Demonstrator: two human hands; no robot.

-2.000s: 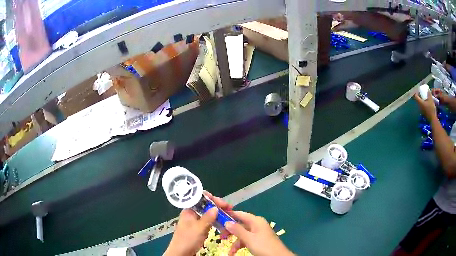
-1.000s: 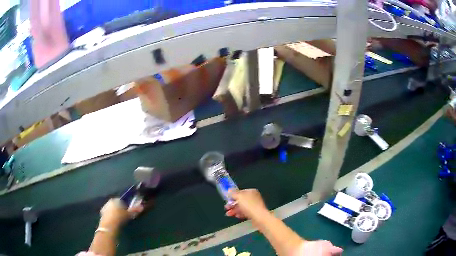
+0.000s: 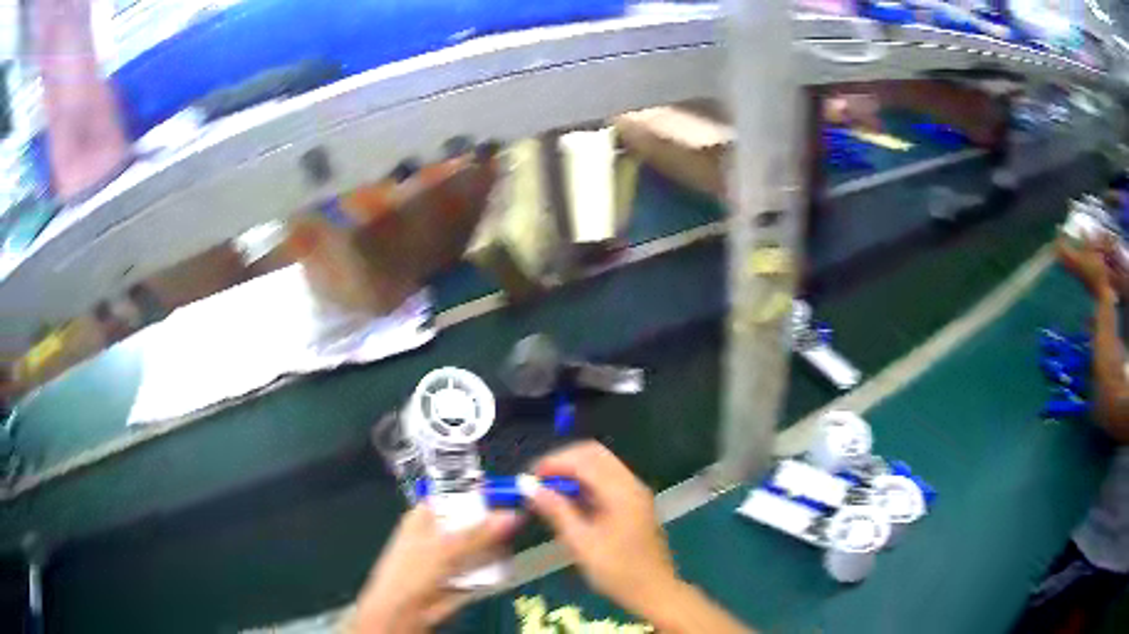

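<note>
My left hand point(image 3: 427, 564) holds a white fan unit point(image 3: 452, 406) by its handle, head up, over the bench edge. My right hand point(image 3: 607, 514) grips a blue battery point(image 3: 508, 490) that sticks out sideways across the open handle. A small pale piece shows at my right fingertips, too blurred to name. Pale yellow foam pads point(image 3: 570, 618) lie in a pile at the bottom edge. Thin wires cannot be made out.
The dark green belt point(image 3: 248, 495) carries spaced fan units point(image 3: 535, 367), one partly hidden behind the held one. A grey post point(image 3: 758, 273) stands right of centre. Waiting white-and-blue units point(image 3: 799, 498) sit right of it. Another worker's arm point(image 3: 1102, 334) is at far right.
My left hand has come back from the belt with a fan unit. My right hand has let go of its earlier unit and taken hold of the battery. The view has shifted.
</note>
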